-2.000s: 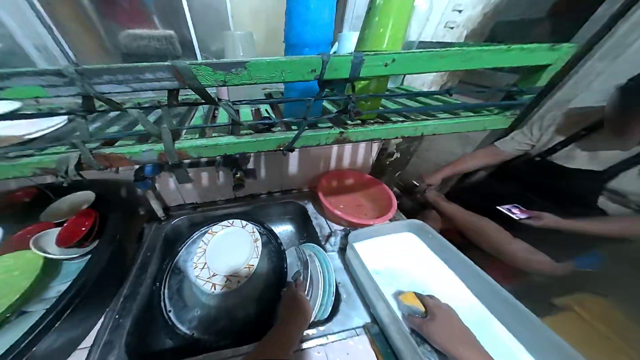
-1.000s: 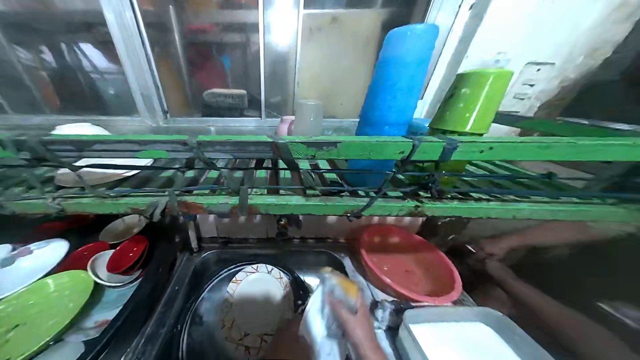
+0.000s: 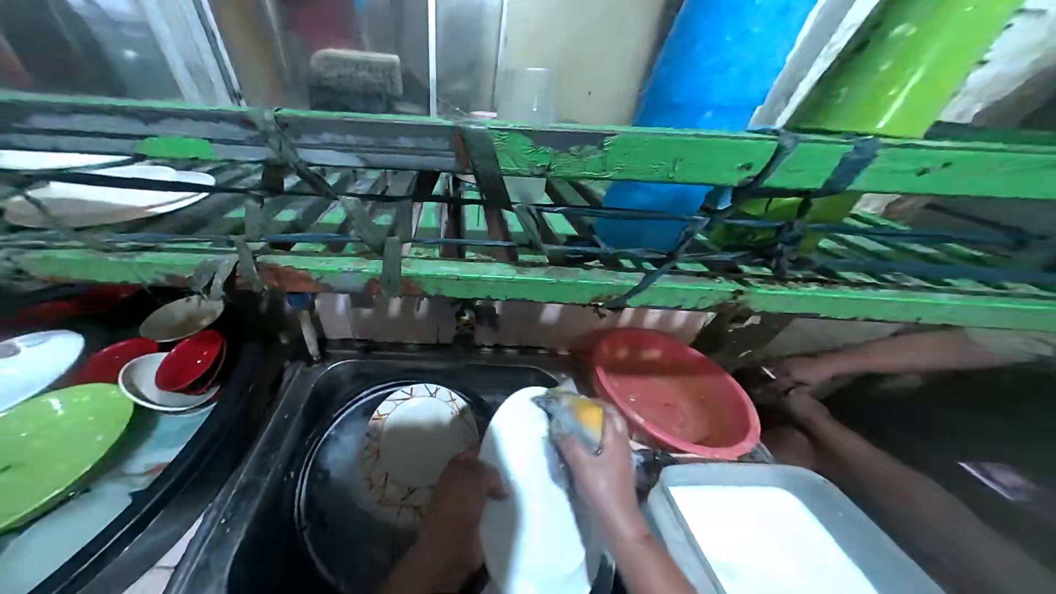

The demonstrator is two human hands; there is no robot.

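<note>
My left hand (image 3: 462,503) grips the left edge of a white plate (image 3: 528,495), which is tilted over the sink. In my right hand (image 3: 598,462) a yellow sponge with a dark scrubbing side (image 3: 584,419) presses on the plate's upper right rim. Left of my hands, a patterned plate (image 3: 422,437) lies in a large dark round basin (image 3: 330,495) in the black sink (image 3: 264,462). A light grey tray (image 3: 792,474) with white contents stands at the right.
A red plastic basin (image 3: 676,392) sits behind the tray. At the left, a black tub holds a green plate (image 3: 58,445) and red bowls (image 3: 190,361). A green slatted rack (image 3: 577,285) spans above, with blue and green containers. Another person's hands (image 3: 796,384) are at the right.
Two seconds ago my right hand held the sponge over the tray; it is now on the plate above the sink. My left hand has lifted a plate. The view has shifted.
</note>
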